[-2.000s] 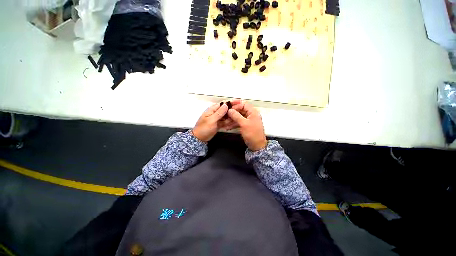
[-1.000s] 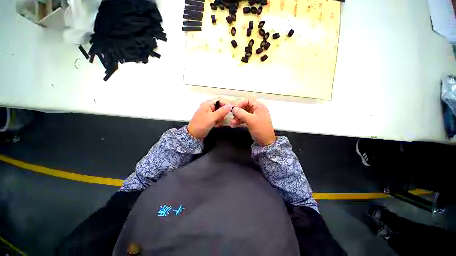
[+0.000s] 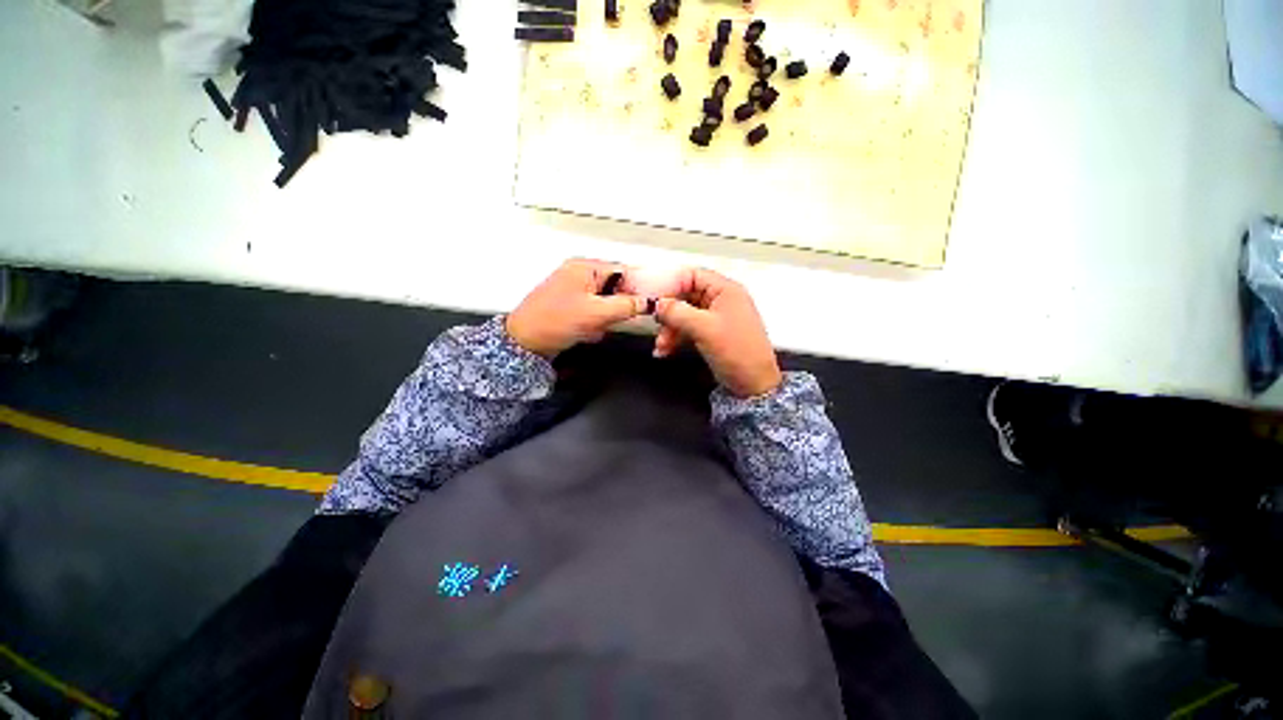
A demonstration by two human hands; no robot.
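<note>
My left hand (image 3: pixel 570 308) and my right hand (image 3: pixel 720 326) are together just in front of the table edge, fingertips nearly touching. A small black strip (image 3: pixel 611 284) shows between the fingers of my left hand. Its dark end (image 3: pixel 650 305) shows at the fingertips of both hands; the fingers hide the rest. Black keeper loops (image 3: pixel 713 107) lie scattered on the pale yellow work board (image 3: pixel 732 190) beyond my hands. A few laid-out strips (image 3: pixel 546 20) lie at the board's left edge.
A black strip pile (image 3: pixel 345 63) lies on the white table (image 3: pixel 352 225) left of the board, beside a crumpled white bag (image 3: pixel 201 35). A plastic-wrapped item (image 3: pixel 1262 303) is at the right table edge. A dark shoe (image 3: pixel 1005 422) shows below the table at right.
The view has shifted, so the board and pile sit higher in the picture. My fingertips have moved slightly apart, and more of the black strip shows in my left hand.
</note>
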